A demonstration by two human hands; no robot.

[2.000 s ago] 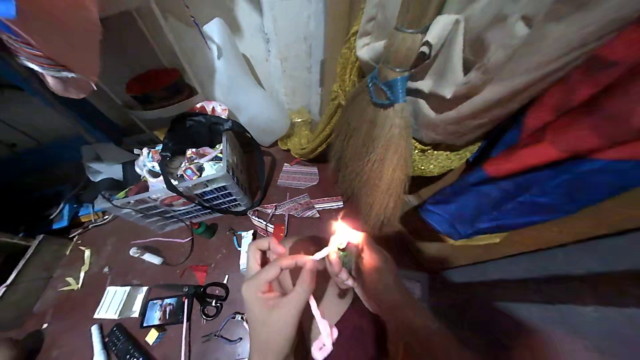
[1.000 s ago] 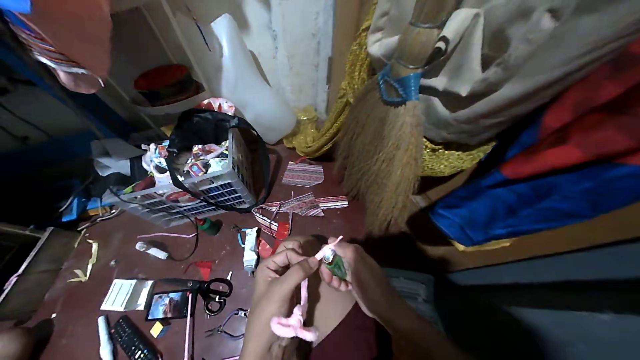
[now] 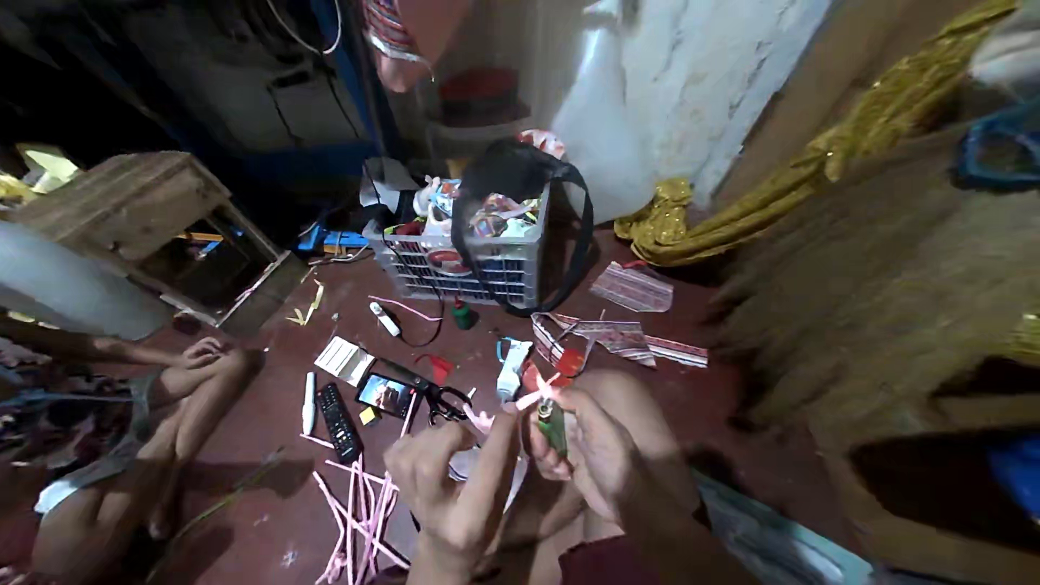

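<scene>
My left hand (image 3: 463, 479) is shut on a pink cord (image 3: 540, 396), pinched so that its end sticks out between my two hands. A green lighter (image 3: 552, 429) is gripped upright in my right hand (image 3: 597, 455), its metal top right under the cord's end; no flame can be made out. More pink cord (image 3: 479, 420) shows behind the left fingers. Several loose pink strips (image 3: 361, 520) lie in a pile on the floor, left of my left hand. Black-handled scissors (image 3: 447, 404) lie just beyond that hand.
A grey plastic crate (image 3: 463, 268) of odds and ends stands ahead. Patterned fabric scraps (image 3: 609, 337), a black remote control (image 3: 339, 422) and a phone (image 3: 386, 396) lie on the red floor. Another person's bent legs (image 3: 179, 406) are at left, a broom (image 3: 853, 268) at right.
The flame seen at the cord two seconds ago is gone. The view has swung left, bringing in the pink strips and the other person. The cord and lighter remain held close together.
</scene>
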